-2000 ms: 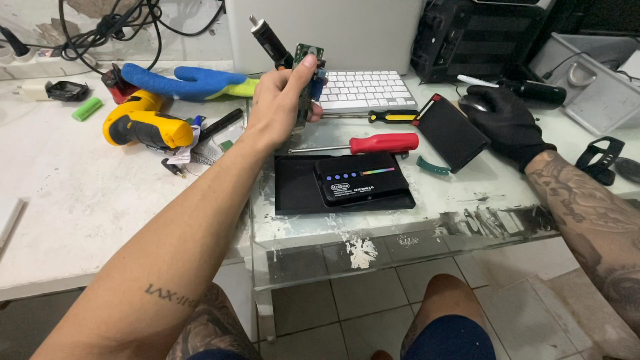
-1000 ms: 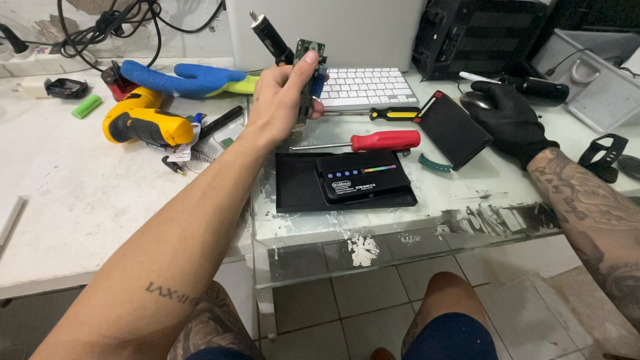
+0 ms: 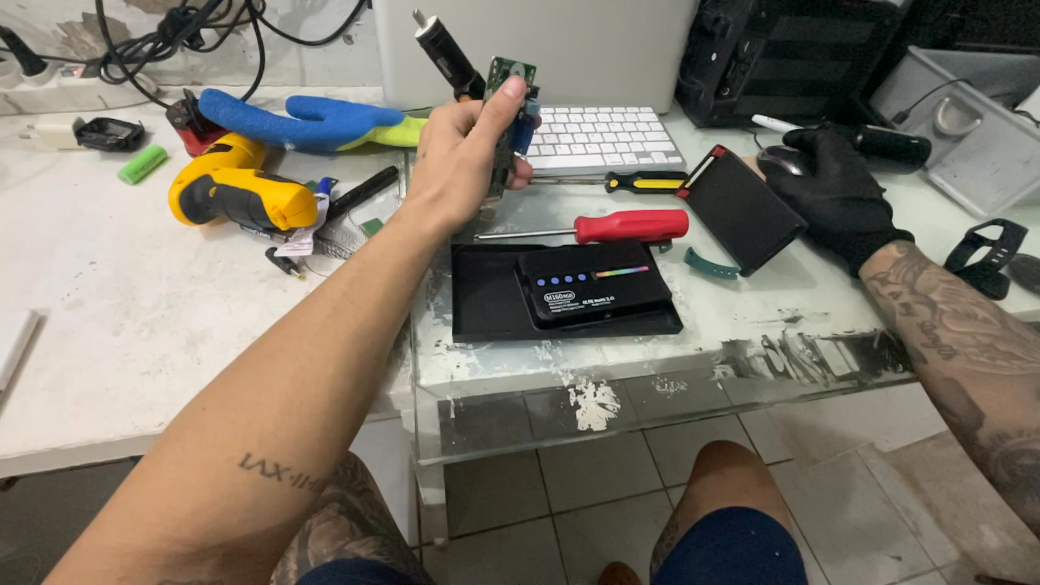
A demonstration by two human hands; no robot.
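My bare left hand holds a green circuit board upright in front of a white keyboard. A black cylindrical tool with a metal tip rises beside the board; whether the fingers hold it too is unclear. My right hand, in a black glove, rests on a computer mouse. Between the hands lie a red-handled screwdriver, a yellow and black screwdriver and a black flat case. A black M160 RGB unit lies on a black tray.
At left lie a yellow and black power tool, a blue glove, a green battery cell and cables. A translucent bin and a black watch strap are at right. The glass desk's edge runs near my knees.
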